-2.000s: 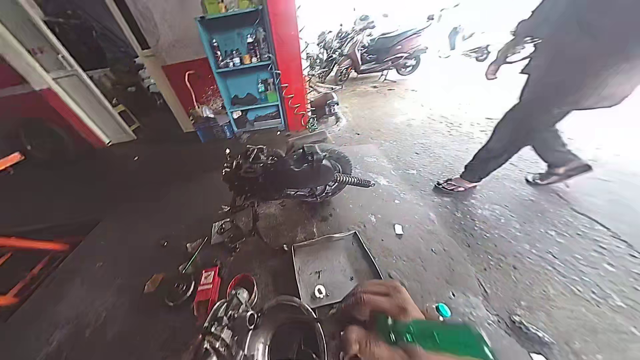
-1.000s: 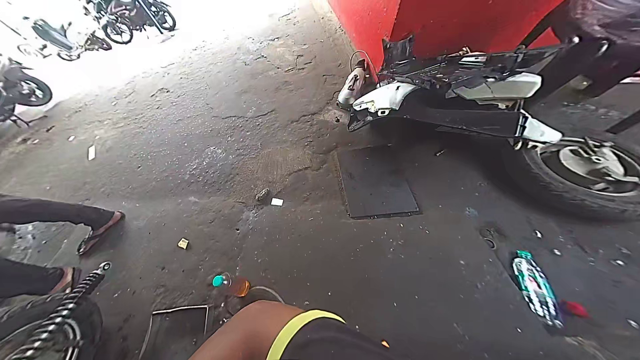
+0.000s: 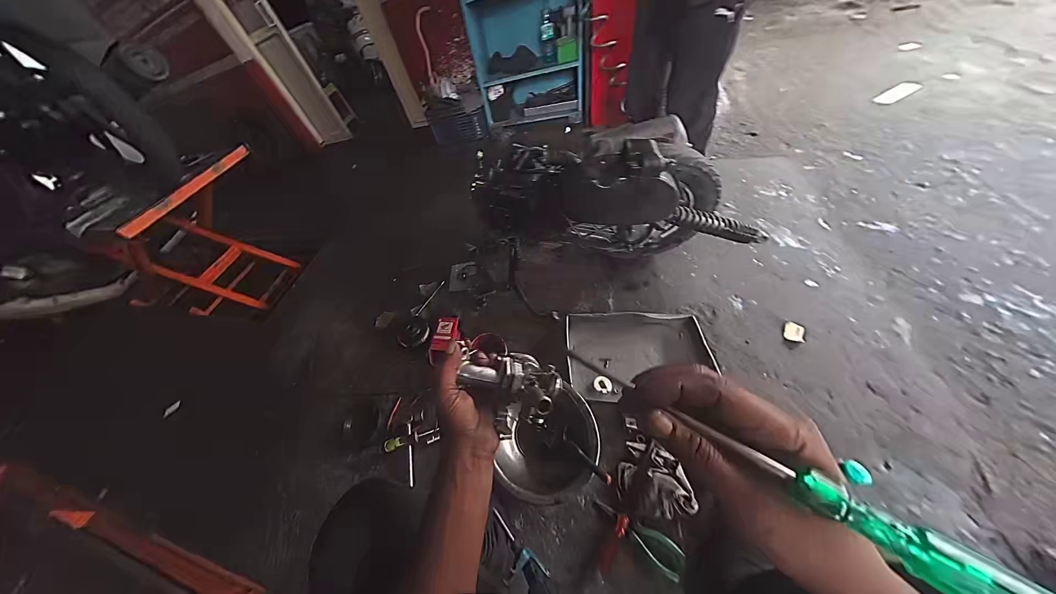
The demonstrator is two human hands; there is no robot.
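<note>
My left hand is closed around a metal carburetor, held above a round steel bowl. In my right hand is a screwdriver with a clear green handle; its thin shaft lies between my thumb and fingers, and the tip points up and left, near the carburetor but apart from it. Behind them, a square metal tray lies on the ground with a small pale ring in it. A red box shows just past my left fingertips. Part of the carburetor is hidden by my left hand.
A scooter's engine and rear wheel unit lies beyond the tray. Pliers and a crumpled rag are near my right forearm. An orange metal stand is at left. A person's legs stand by the blue shelf.
The view has swung to the right side and back. Two seconds ago a person was walking at the upper right. The screwdriver, now clear in my right hand, was only a green blur then.
</note>
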